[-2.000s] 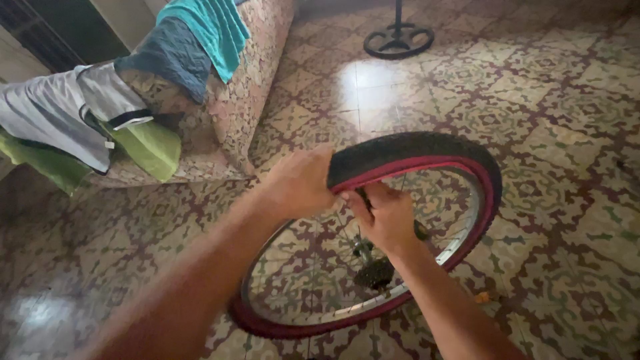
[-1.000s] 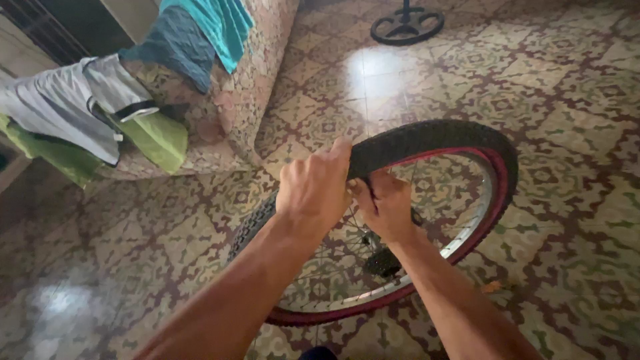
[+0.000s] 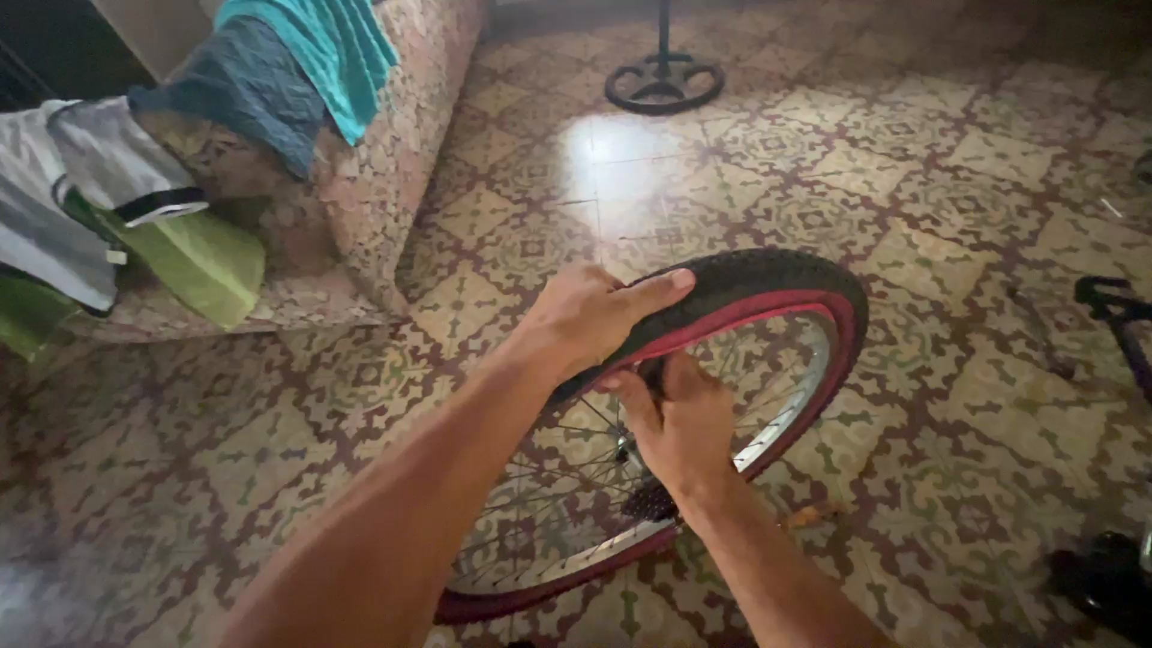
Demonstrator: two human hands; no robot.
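A bicycle wheel (image 3: 778,432) with metal spokes and a cassette (image 3: 648,502) is tilted above the tiled floor. Its black tire with a red sidewall (image 3: 765,304) runs around the silver rim. My left hand (image 3: 589,315) grips the tire at the upper left, thumb lying along the tread. Just below, inside the wheel, my right hand (image 3: 679,414) is closed around a dark object (image 3: 652,373) at the rim and the tire's red edge; most of that object is hidden by my fingers.
A floral-covered sofa (image 3: 378,180) draped with clothes and a turquoise cloth (image 3: 337,54) stands at upper left. A round black stand base (image 3: 664,83) rests on the floor ahead. At the right edge are dark bicycle parts (image 3: 1116,301). A small orange-brown thing (image 3: 810,515) lies beyond the wheel.
My left hand's grip has shifted, its thumb now stretched along the tread. The red sidewall shows more plainly by my hands than a second ago. The view has turned somewhat to the right.
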